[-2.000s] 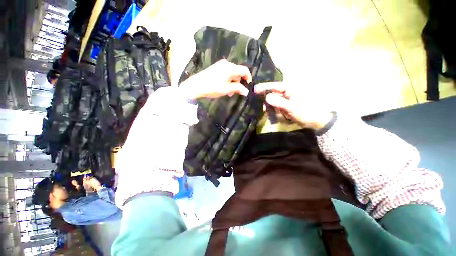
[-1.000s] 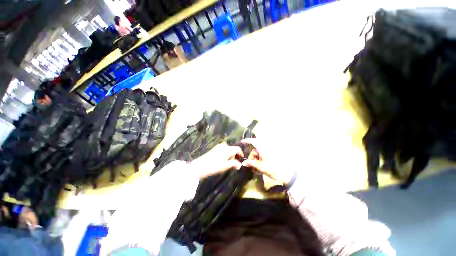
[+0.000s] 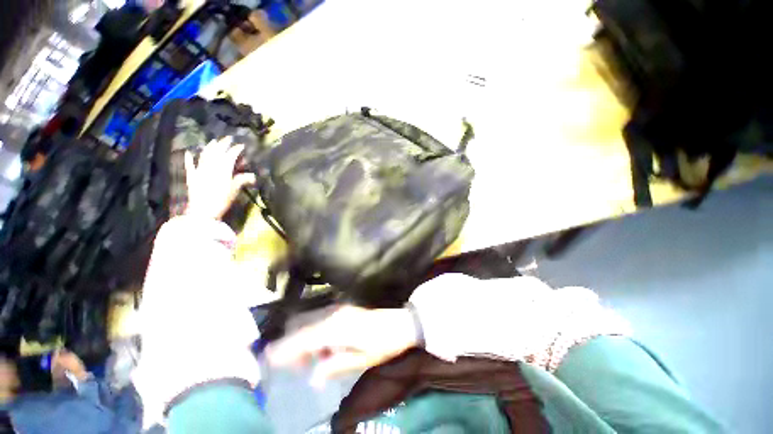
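Observation:
A camouflage backpack (image 3: 364, 191) lies on the pale yellow table (image 3: 542, 110) in front of me, its broad panel facing up and somewhat blurred. My left hand (image 3: 214, 174) is raised to the left of this bag with its fingers spread, in front of the left pile; it holds nothing that I can see. My right hand (image 3: 339, 339) is blurred, below the bag's near edge and in front of my apron; whether it holds anything is unclear.
More camouflage backpacks (image 3: 144, 169) are piled at the left. Dark bags (image 3: 695, 85) stand at the upper right with straps hanging. A blue crate (image 3: 188, 85) is beyond the table's far edge. Another person's hand (image 3: 68, 366) shows at the lower left.
Both hands have left the bag's edge. My left hand moved left and opened; my right hand moved down and left. The backpack now lies flatter, with its broad panel up. The view has shifted.

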